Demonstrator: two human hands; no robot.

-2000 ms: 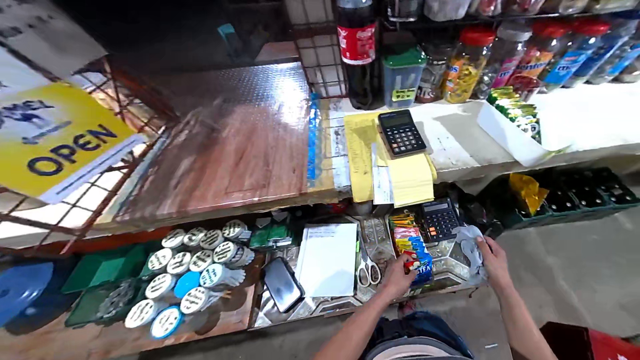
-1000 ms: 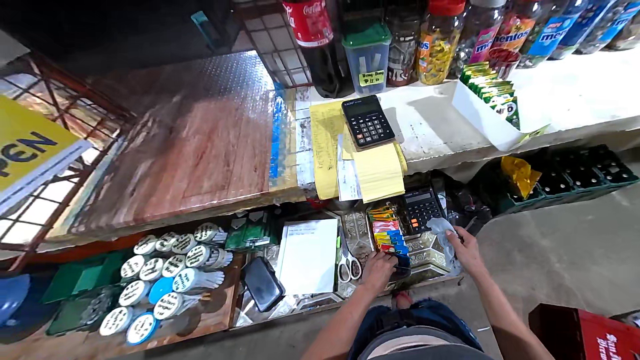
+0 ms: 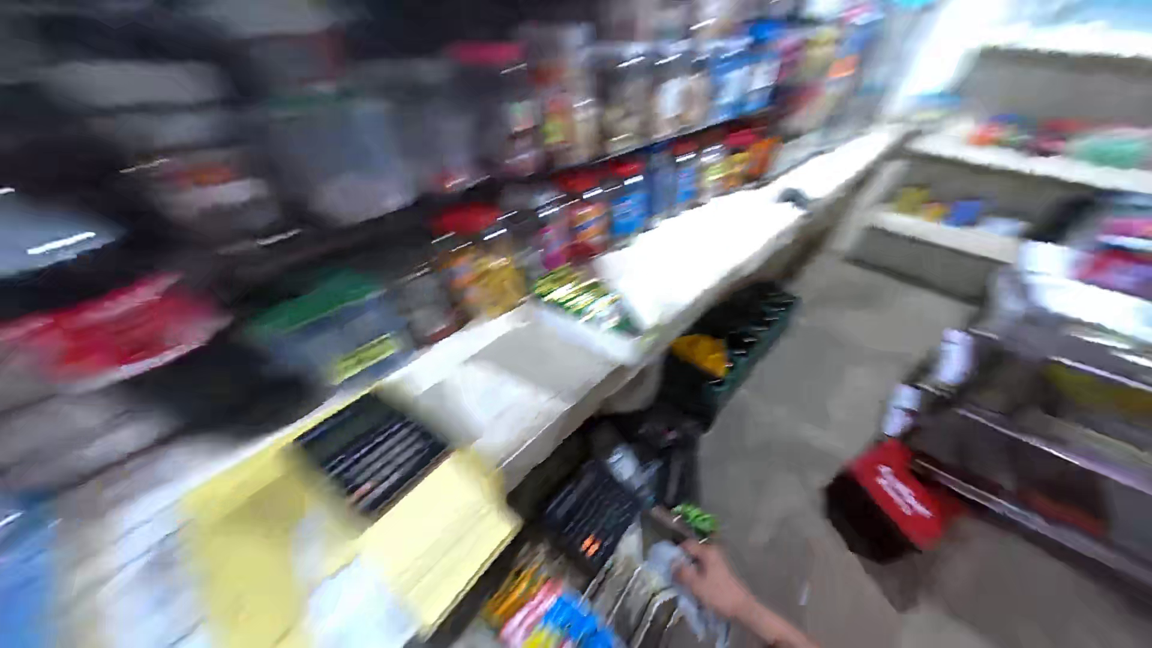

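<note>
My right hand is at the lower middle, its fingers on a pale crumpled plastic bag at the drawer's edge. Just above the fingers lies a small green thing, too blurred to name. Left of the hand are a dark calculator and colourful sachets in the drawer. Up on the counter, a black calculator rests on yellow paper. My left hand is out of view. The whole view is strongly blurred.
Candy jars and a white box of green packets line the counter. Beneath it stands a dark crate with a yellow wrapper. A red box sits on the floor, beside shelves at the right.
The view has swung far to the right, toward the aisle. My left hand, seen at the sachets before, has gone out of view. My right hand remains at the plastic bag.
</note>
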